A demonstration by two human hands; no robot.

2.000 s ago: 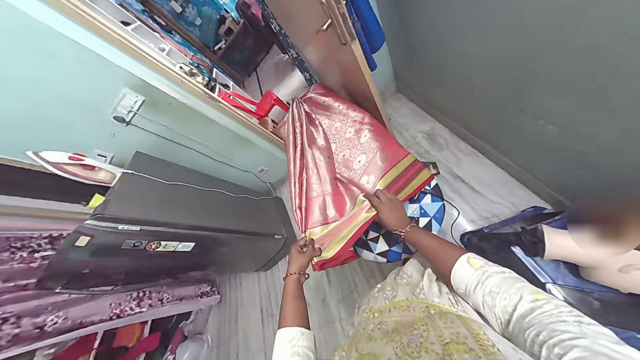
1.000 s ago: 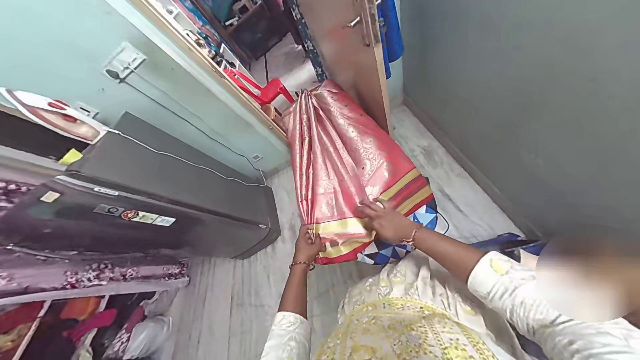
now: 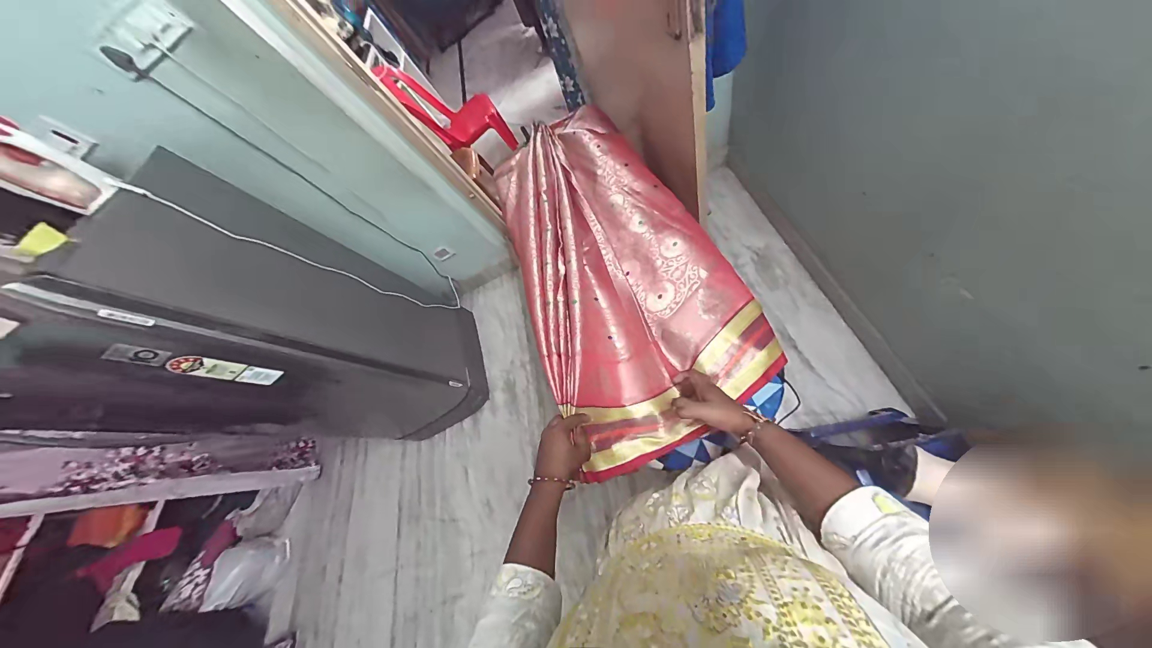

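Observation:
A pink-red silk sari (image 3: 630, 270) with gold motifs and a gold, red and maroon striped border lies spread in front of me. Narrow pleats run along its left side and gather at the near edge. My left hand (image 3: 565, 443) is closed around the pleats' near end at the border. On the border further right, my right hand (image 3: 711, 403) pinches the fabric between thumb and fingers. A blue and white geometric-patterned cloth (image 3: 693, 453) shows beneath the sari's near edge; what supports it is hidden.
A dark grey refrigerator (image 3: 270, 315) stands at left, with a clothes iron (image 3: 49, 171) at the far left. A red plastic chair (image 3: 459, 117) is beyond the doorway. A brown door (image 3: 630, 81) stands behind the sari. At lower right, a blurred person (image 3: 1017, 540) is close by.
The pleats on the left have become more defined and gathered. My right hand lay flatter on the cloth a second ago and now pinches the border. The view has shifted somewhat.

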